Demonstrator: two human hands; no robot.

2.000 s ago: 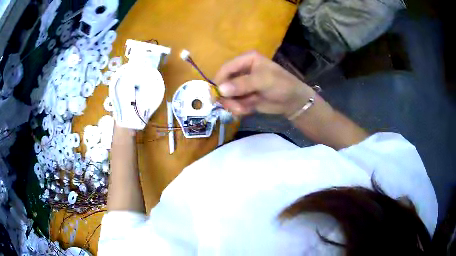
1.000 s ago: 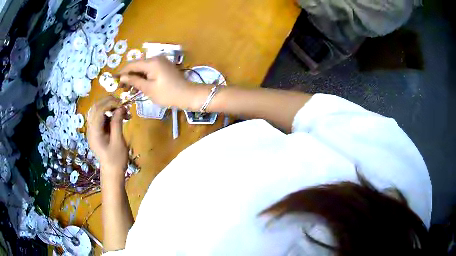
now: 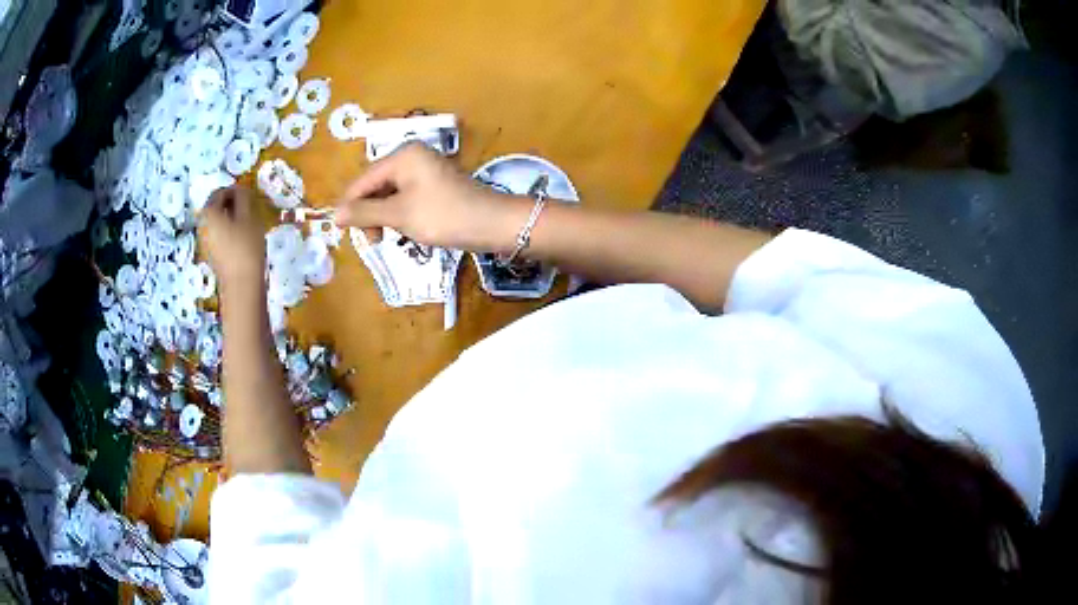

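My right hand (image 3: 408, 201) is shut on a small thin wired piece (image 3: 310, 215) with a pale tip, held over the bench beside the heap. My left hand (image 3: 233, 227) is over the edge of the white ring heap (image 3: 177, 160), fingers bent down; whether it holds something is hidden. A white housing shell (image 3: 414, 279) lies open below my right hand, with a white bar-like end part (image 3: 411, 132) beyond it. A second white housing (image 3: 517, 281) with dark parts inside lies partly under my right wrist. A white strip (image 3: 450, 310) lies by the first shell.
A tangled pile of small wired motors (image 3: 310, 381) lies at my left forearm. The heap of rings runs along the dark green strip on the far side. The orange-yellow bench (image 3: 556, 83) ends at the right. Crumpled grey-beige cloth (image 3: 904, 53) is beyond it.
My left hand has left the far housing and moved onto the ring heap. My right hand has moved left across the housings with a small piece. The first shell now shows its open side.
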